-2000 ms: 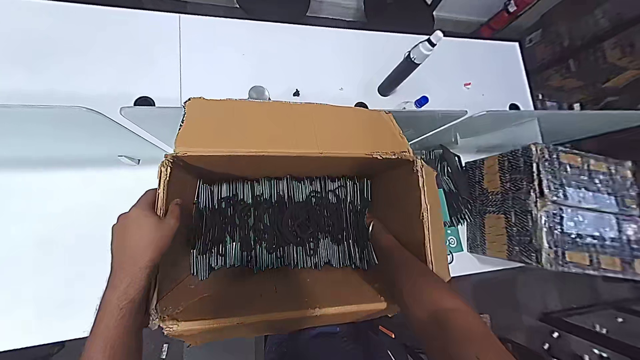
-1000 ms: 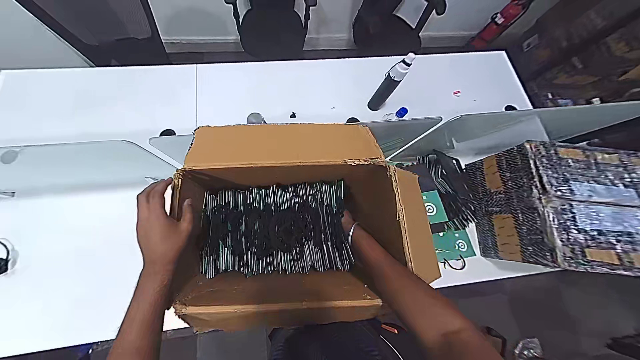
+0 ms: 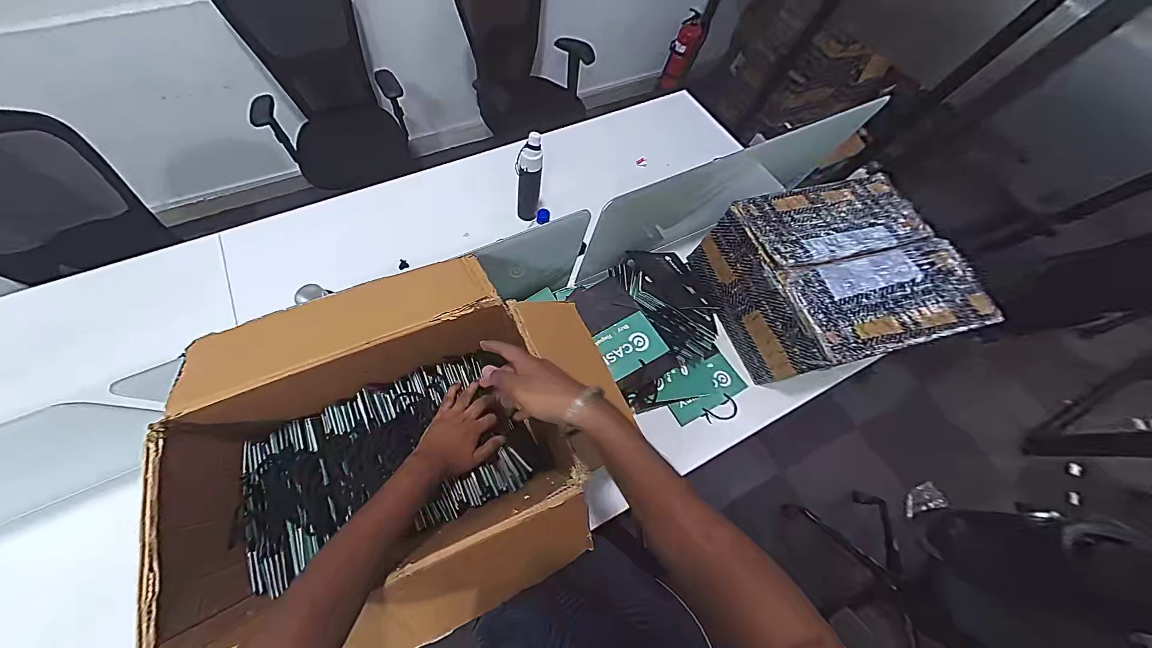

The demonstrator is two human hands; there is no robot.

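An open cardboard box (image 3: 328, 333) stands on the white table, filled with a long row of folded paper bags (image 3: 342, 459) on edge, their dark cord handles upward. My left hand (image 3: 457, 435) rests spread on top of the bags near the right end of the row. Just beside it, my right hand (image 3: 533, 387) is at the box's right end, thumb and fingers apart, over the last bags; its fingertips are partly hidden. More green and black paper bags (image 3: 630, 346) lie loose on the table to the right of the box.
A large wrapped carton (image 3: 765, 297) with brown tape sits at the table's right end. Glass dividers (image 3: 684, 207) cross the table behind the box. Beyond them stand a bottle (image 3: 530, 180) and a blue cap (image 3: 543, 216). Office chairs (image 3: 351, 144) are at the far side.
My left hand has left the box's left wall and now lies on the bags. My right hand has risen from the row's right end. The view has swung right.
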